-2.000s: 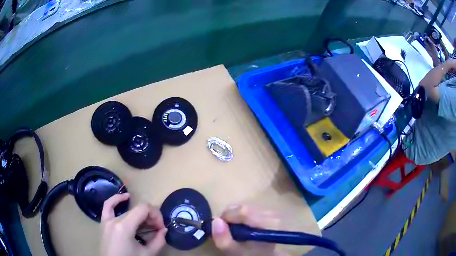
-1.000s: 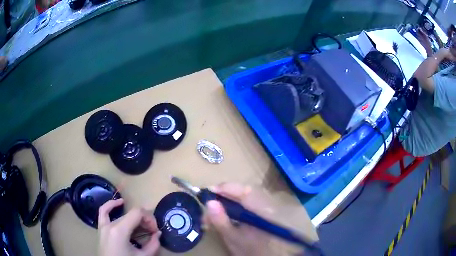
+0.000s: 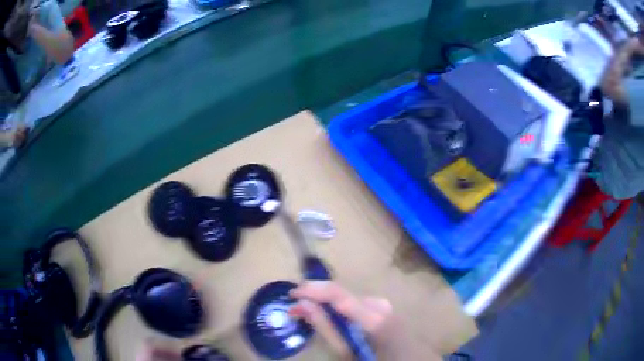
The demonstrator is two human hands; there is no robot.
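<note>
My right hand (image 3: 346,314) is shut on the dark handle of a soldering iron (image 3: 316,269). Its blurred metal barrel points up and left, between the upper driver and a silvery oval coil (image 3: 316,223). A black speaker driver (image 3: 277,319) with a silver centre and white label lies flat beside my right hand. My left hand (image 3: 161,351) is blurred and mostly cut off by the bottom edge. A dark rounded part (image 3: 205,352) is beside it; whether I hold it is unclear. A headphone's black ear cup (image 3: 168,302) lies on the cardboard at left.
Three more drivers (image 3: 214,229) lie grouped on the cardboard sheet (image 3: 381,303). Another headphone (image 3: 56,282) lies at far left. At right, a blue tray (image 3: 424,236) holds the soldering station (image 3: 487,106), stand and yellow sponge (image 3: 462,185). People are at both upper sides; a red stool (image 3: 589,215) is at right.
The iron has left the near driver, its barrel now pointing up towards the coil and upper driver. My left hand has dropped towards the bottom edge. The view has shifted and blurred.
</note>
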